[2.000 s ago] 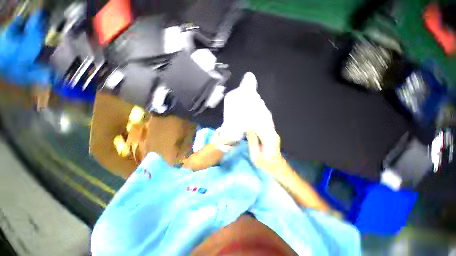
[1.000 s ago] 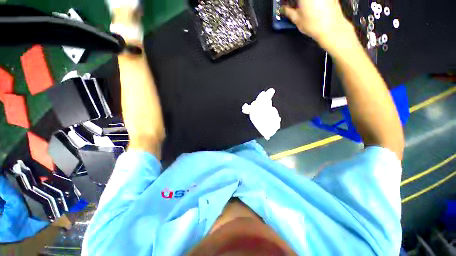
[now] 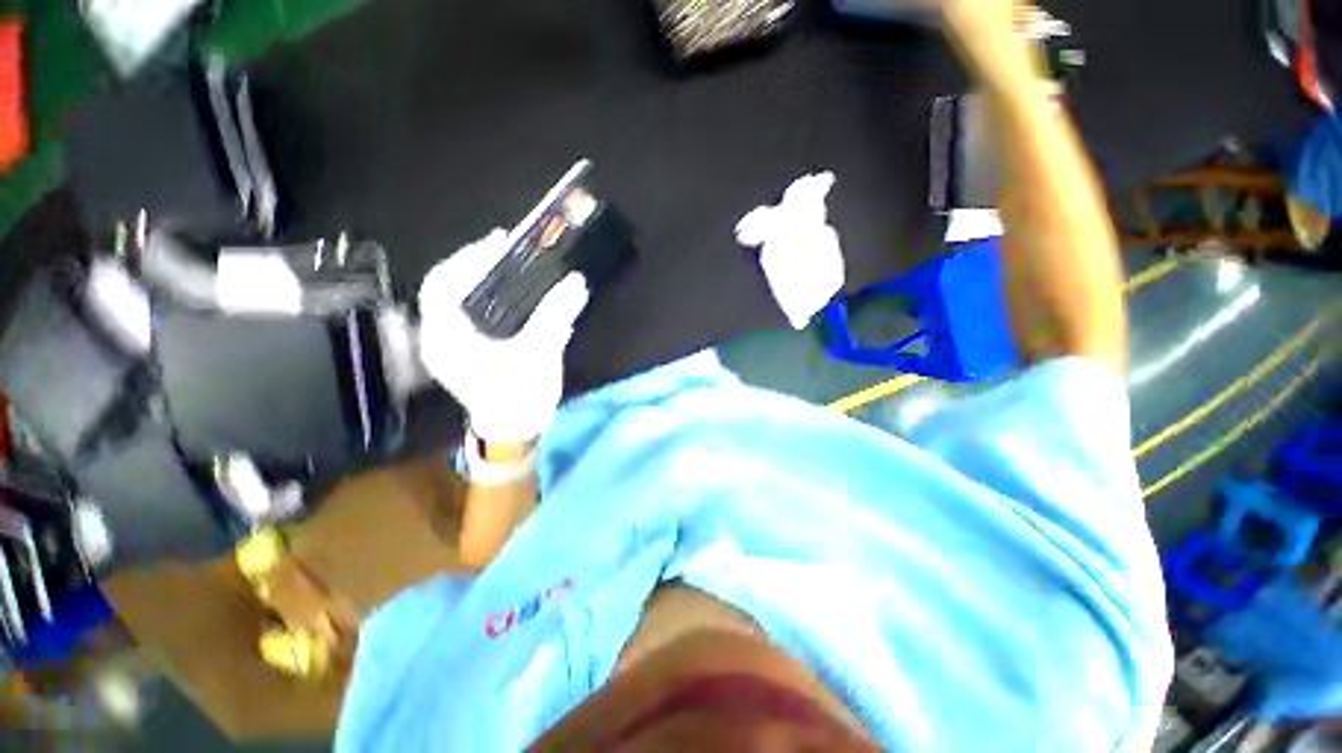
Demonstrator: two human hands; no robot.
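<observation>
My left hand point(image 3: 501, 341), in a white glove, holds a flat black box unit point(image 3: 542, 259) above the black mat, left of centre. The unit's port edge faces up, with a blurred orange-red jack on it. My bare right arm reaches to the top edge of the view; the right hand point(image 3: 971, 9) is cut off there beside the blue parts bin point(image 3: 883, 8), so its fingers do not show. A nut tray point(image 3: 721, 24) full of shiny metal pieces is partly in view at the top. A crumpled white glove point(image 3: 798, 250) lies on the mat.
Several stacked black units point(image 3: 262, 375) stand on the left. An open cardboard box point(image 3: 390, 552) with yellow rolls is at the lower left. A dark unit point(image 3: 968, 153) lies beside my right forearm. A blue stool-like object point(image 3: 949, 316) is beyond the mat's near edge.
My left hand has come back from the top left and now holds a black unit. The view has shifted, so the tray and bin sit higher. My right hand is now mostly out of view.
</observation>
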